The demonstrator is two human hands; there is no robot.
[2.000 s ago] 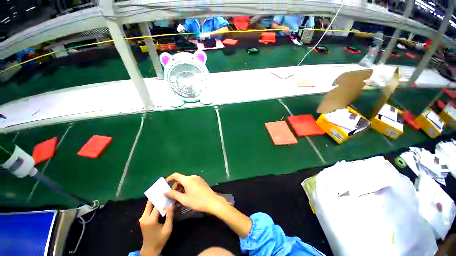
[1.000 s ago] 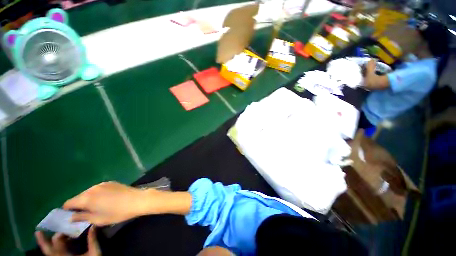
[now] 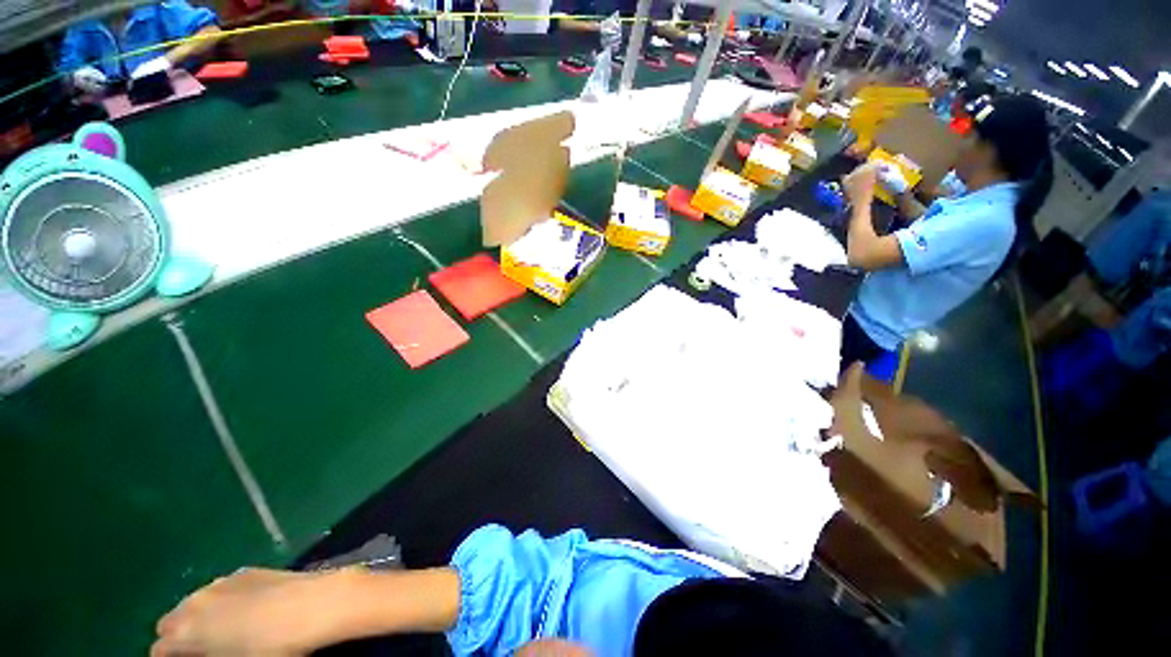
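Observation:
My right hand (image 3: pixel 238 619) is at the lower left edge of the picture, back up, its fingers cut off by the bottom edge, so what it holds is hidden. My left hand is out of the picture. A small stack of grey-black cards (image 3: pixel 375 553) lies on the black mat (image 3: pixel 482 475), just behind my right wrist and partly hidden by it. The nearest open yellow box (image 3: pixel 555 258) stands on the green belt with its brown flap raised and white papers and a dark item inside.
Red pads (image 3: pixel 478 285) lie beside the box. More open boxes (image 3: pixel 638 218) run along the belt. A large white pile (image 3: pixel 706 411) covers the mat at centre right, beside an open brown carton (image 3: pixel 918 481). A mint green fan (image 3: pixel 80 241) stands left. A coworker (image 3: pixel 944 250) handles a box at right.
My view has turned right and now takes in the coworker and carton. My left hand and the white slip, both seen earlier, have gone out of the picture.

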